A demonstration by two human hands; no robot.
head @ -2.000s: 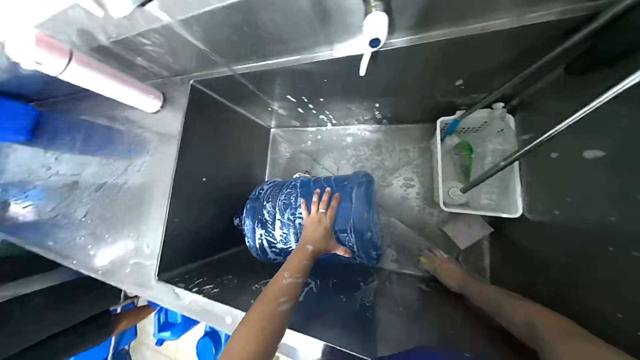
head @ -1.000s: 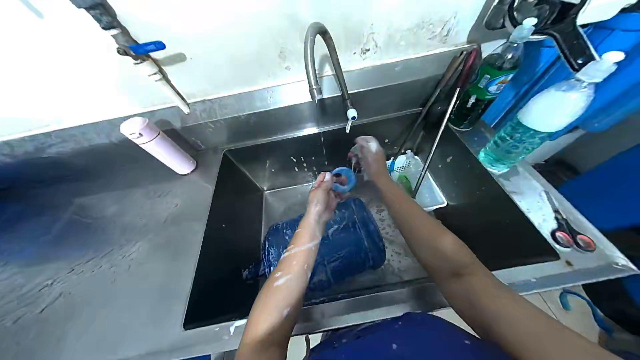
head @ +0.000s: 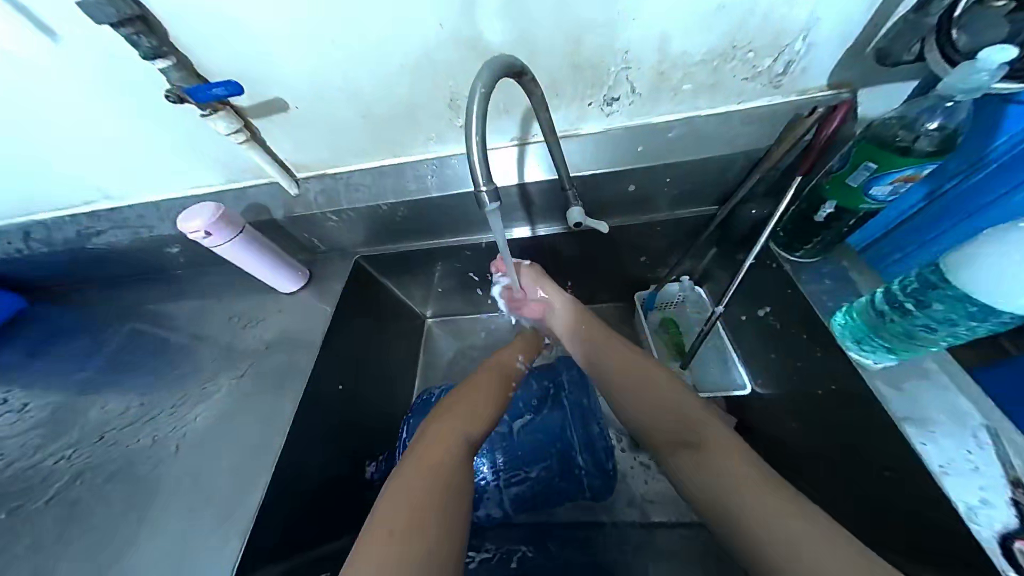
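Note:
Water runs from the curved metal faucet [head: 520, 88] onto my right hand [head: 528, 296], which has foam on its fingers under the stream. No object shows in its fingers. My left hand [head: 534, 342] is just below it, mostly hidden behind the right hand and wrist, so its fingers cannot be made out. Beneath my forearms a large blue plastic water jug [head: 552, 448] lies on its side on the bottom of the steel sink [head: 456, 344].
A white plastic basket [head: 724, 372] with small bottles stands in the sink's right side, metal rods leaning over it. A pink tumbler [head: 248, 252] lies on the left counter. A green-labelled bottle [head: 880, 172] and a bottle of teal liquid [head: 920, 316] stand right.
The faucet now runs over my right hand. One second ago a blue ring-shaped piece was at my left hand; it no longer shows. Two seconds ago my left hand was on the jug.

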